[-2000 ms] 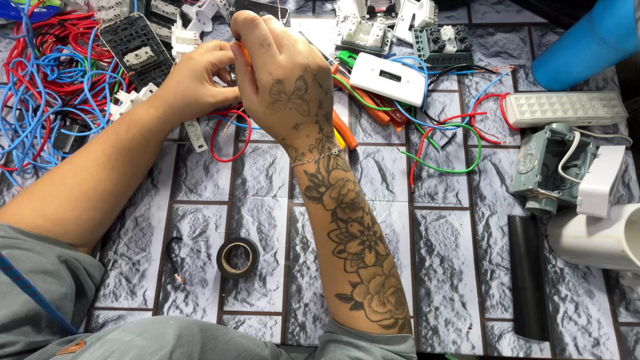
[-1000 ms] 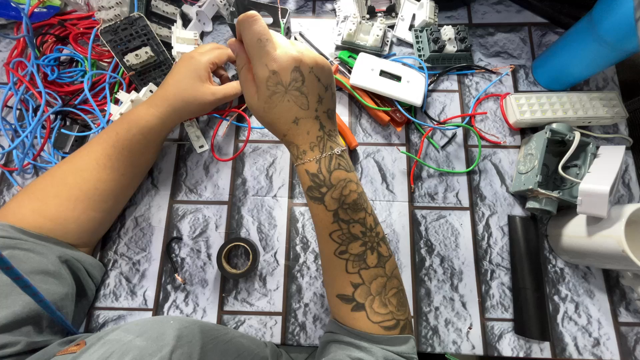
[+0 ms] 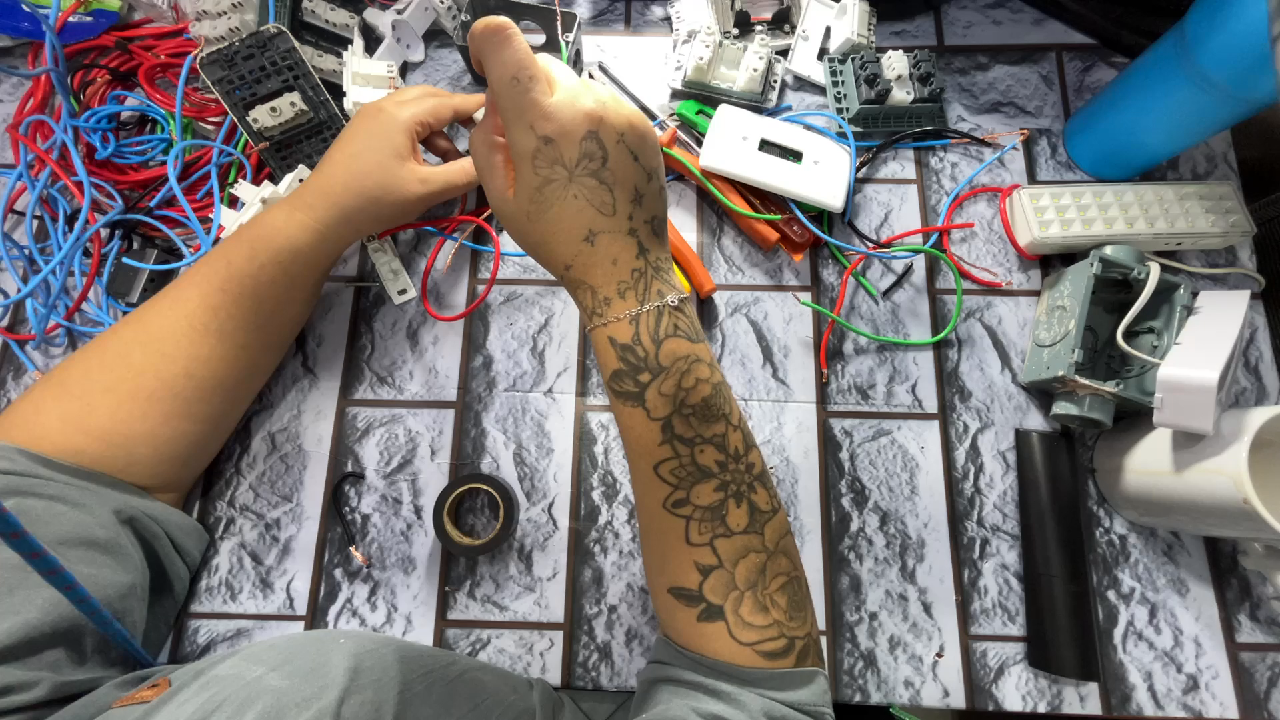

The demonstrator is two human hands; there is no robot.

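My left hand (image 3: 415,150) is at the upper middle, its fingertips meeting my right hand (image 3: 570,150). The right fingers are curled, and whatever lies between the two hands is hidden behind them. Just beyond is a black electrical box (image 3: 540,22) with a thin green wire at its side. Below the fingers, a red wire loop (image 3: 462,318) and some bare copper strands hang near a small white plastic strip (image 3: 391,270). Orange-handled tools (image 3: 745,215) lie right of my right hand, partly under a white socket plate (image 3: 778,158).
Tangled red and blue wires (image 3: 120,130) and a dark switch frame (image 3: 268,105) lie left. Black electrical tape (image 3: 476,514) sits near me. To the right are an LED light (image 3: 1130,216), a grey conduit box (image 3: 1100,335), a black tube (image 3: 1057,555) and a white pipe (image 3: 1190,470).
My right hand has shifted slightly and turned at the wrist. An orange piece seen by its fingers two seconds ago is out of sight there. My left hand has stayed nearly in place.
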